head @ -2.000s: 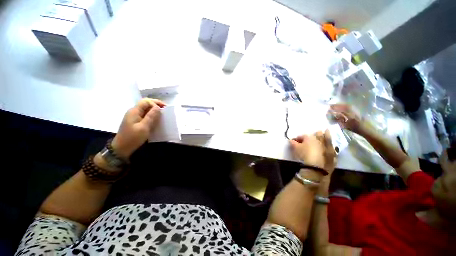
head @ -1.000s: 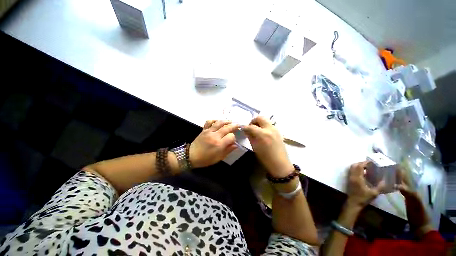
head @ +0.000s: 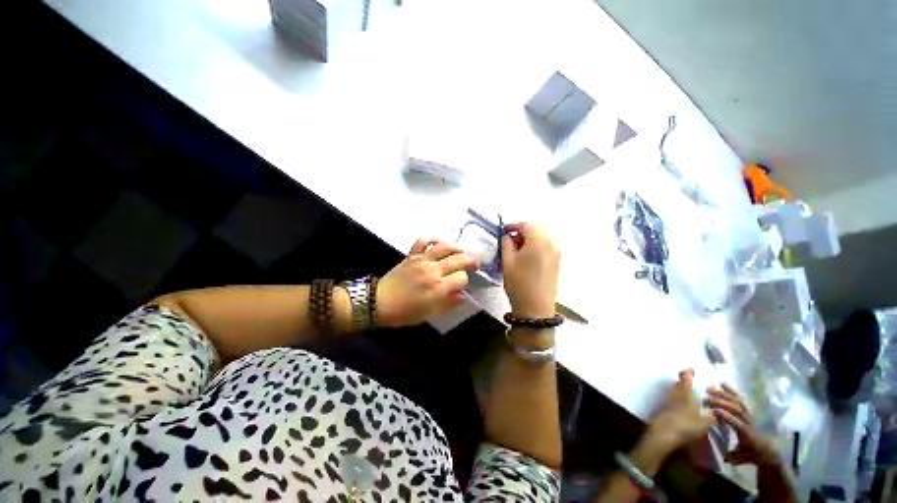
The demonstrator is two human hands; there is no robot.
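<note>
An open white retail box (head: 480,242) with a rounded outline inside lies at the table's near edge. My left hand (head: 431,283) holds its near side, with a white flap (head: 454,316) hanging below the fingers. My right hand (head: 529,257) is at the box's right side, with a short dark thin thing (head: 502,236) between its fingertips. What the dark thing is cannot be told. The fingers hide part of the box.
Flat white pieces (head: 433,171) lie beyond the box. Closed white boxes (head: 561,102) stand farther back, others (head: 300,27) at upper left. Bagged black cords (head: 641,240) lie right. A yellowish strip (head: 570,312) lies by my right wrist. Another person's hands (head: 703,418) are at lower right.
My right hand has come from the right to the box and now holds a dark thin thing. My left hand has shifted along the box. The other person's hands moved, and the view turned.
</note>
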